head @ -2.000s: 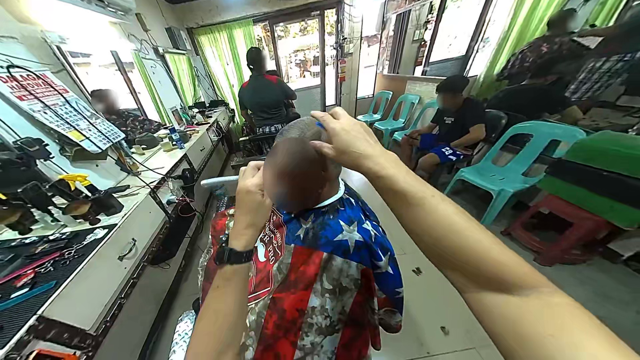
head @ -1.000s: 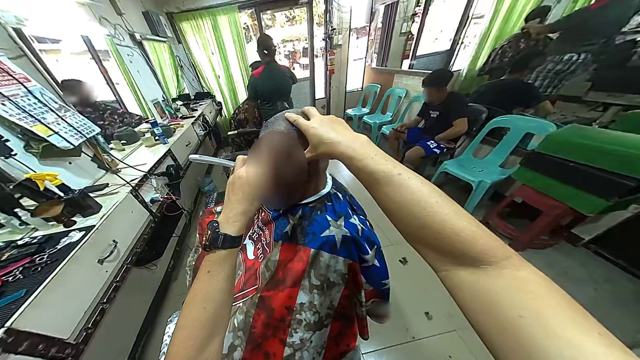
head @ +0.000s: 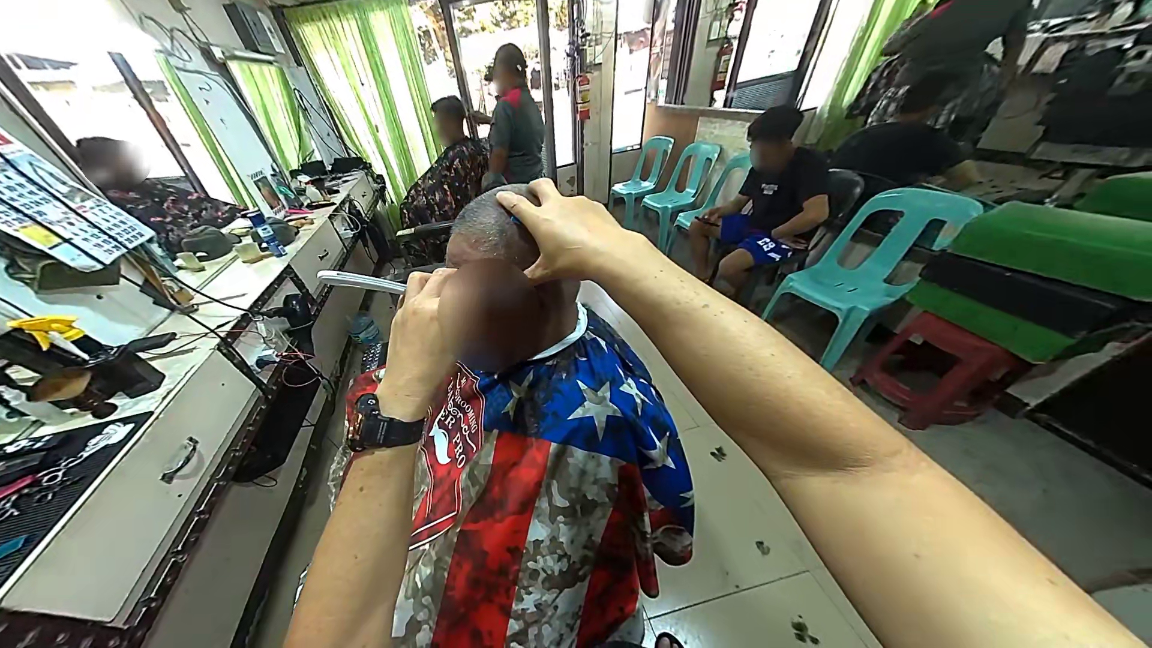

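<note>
In the head view, a seated person wears a stars-and-stripes barber cape (head: 531,486) with a white neck strip. My left hand (head: 423,328), with a black watch on its wrist, is closed around a light-coloured handle (head: 360,282), likely a straight razor's, beside the person's face; the blade end is hidden. My right hand (head: 571,229) rests on the side and top of the close-cropped head (head: 490,220), thumb and fingers spread over the scalp. Something small and blue shows under its fingers.
At left runs a counter (head: 216,310) with combs, scissors and a spray bottle. Teal plastic chairs (head: 864,261) and a red stool (head: 945,369) stand at right. A seated person in black (head: 783,193) is behind. Another person stands beside a caped customer ahead.
Both my hands stay at the head. The view has shifted, and the caped customer beside the standing person ahead now shows more plainly.
</note>
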